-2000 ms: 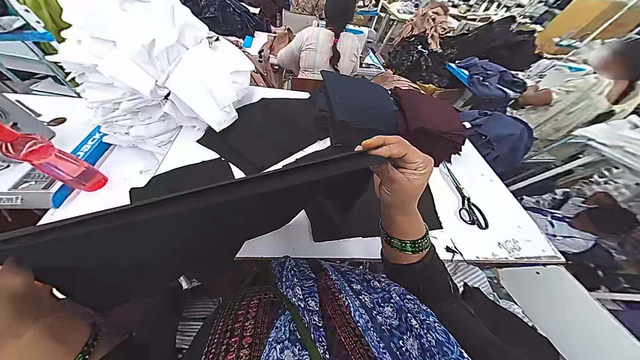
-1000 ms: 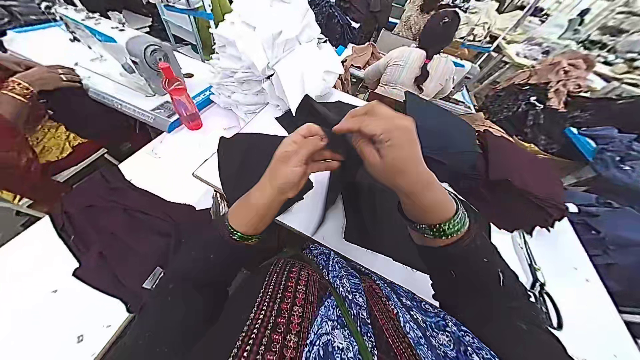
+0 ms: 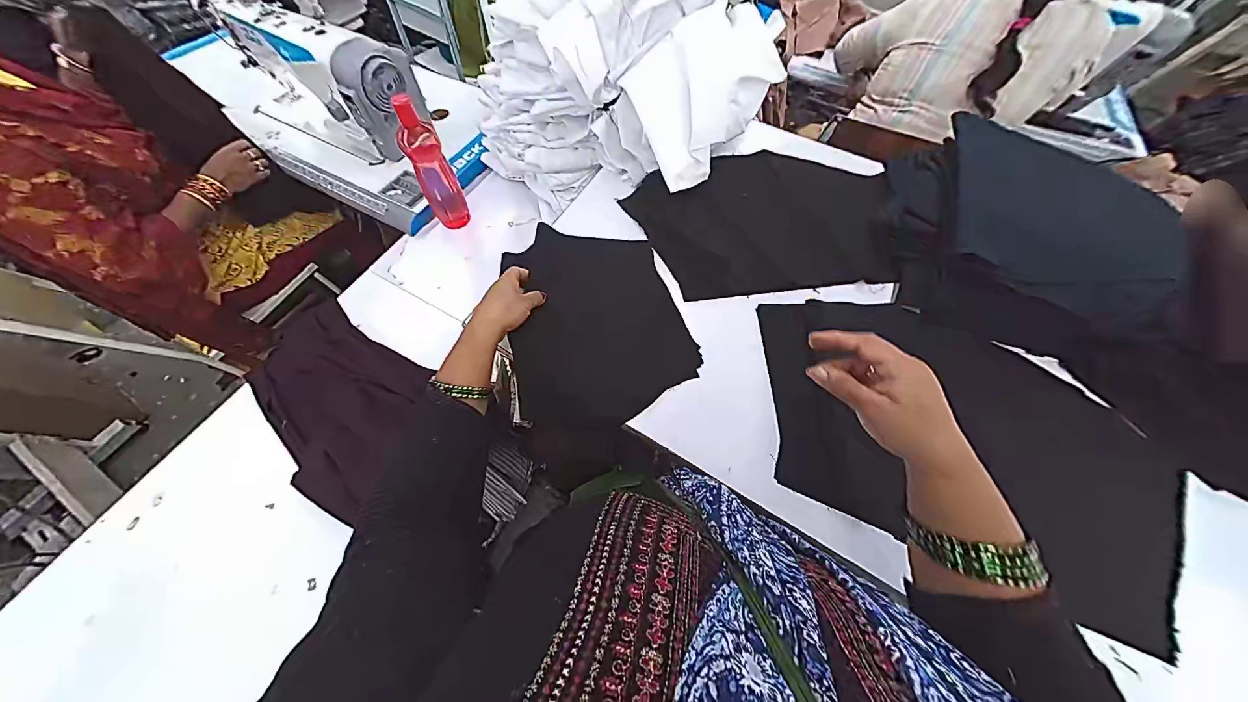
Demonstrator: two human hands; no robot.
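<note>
My left hand pinches the left edge of a black fabric piece that lies over the near edge of the white table. To the right, my right hand is held over a larger black fabric panel, thumb and fingers apart with nothing between them. Another black cut piece lies farther back, partly beneath a stack of dark navy fabric. Dark purple fabric rests left of my left arm.
A tall pile of white fabric stands at the back. Beside it, a red bottle stands by a sewing machine. A person in a red garment is at the left; another person sits at the back.
My hands, close together at black fabric one second ago, are now apart, the right one let go. The long black piece stretched between them two seconds ago is no longer held up. The view has shifted.
</note>
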